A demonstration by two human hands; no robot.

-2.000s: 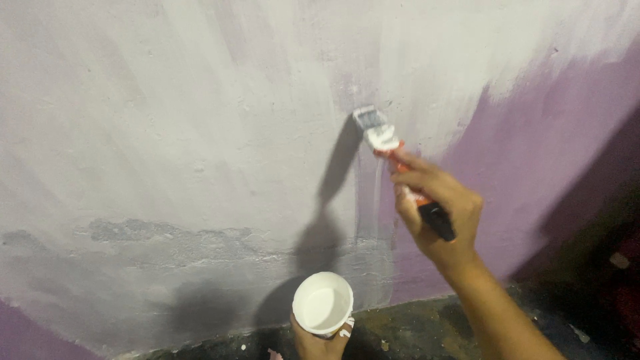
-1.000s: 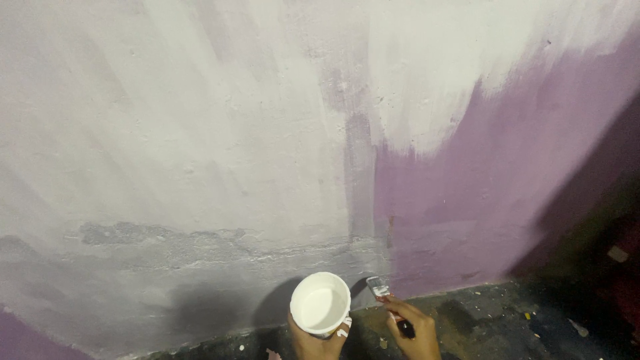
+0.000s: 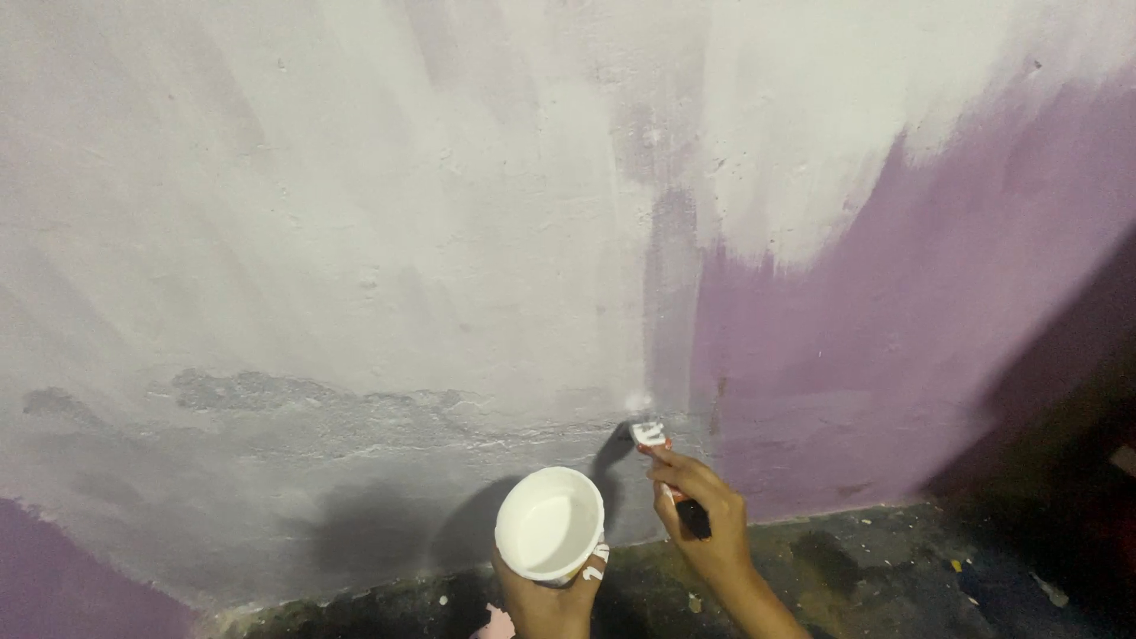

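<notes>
My right hand [image 3: 706,515] is closed around the handle of a paintbrush [image 3: 650,435], whose white-coated bristles are at the lower wall, just above and right of the tub. In my left hand [image 3: 546,603] is a white plastic tub [image 3: 550,524] of white paint, held upright at bottom centre; white paint is smeared on my left thumb. Behind both hands stands a wall [image 3: 444,248] with thin white paint over purple. Bare purple paint [image 3: 816,355] shows at the right, and a greyish-purple vertical strip [image 3: 672,293] runs above the brush.
The dark floor [image 3: 852,568], spotted with paint, meets the wall along the bottom. A rough, peeling patch [image 3: 257,390] crosses the lower left wall. A pink scrap [image 3: 495,623] lies near my left hand. Deep shadow covers the right edge.
The brush in my right hand was high on the wall, then down near the floor edge beside the tub; now it is slightly higher on the lower wall. The tub has stayed at bottom centre.
</notes>
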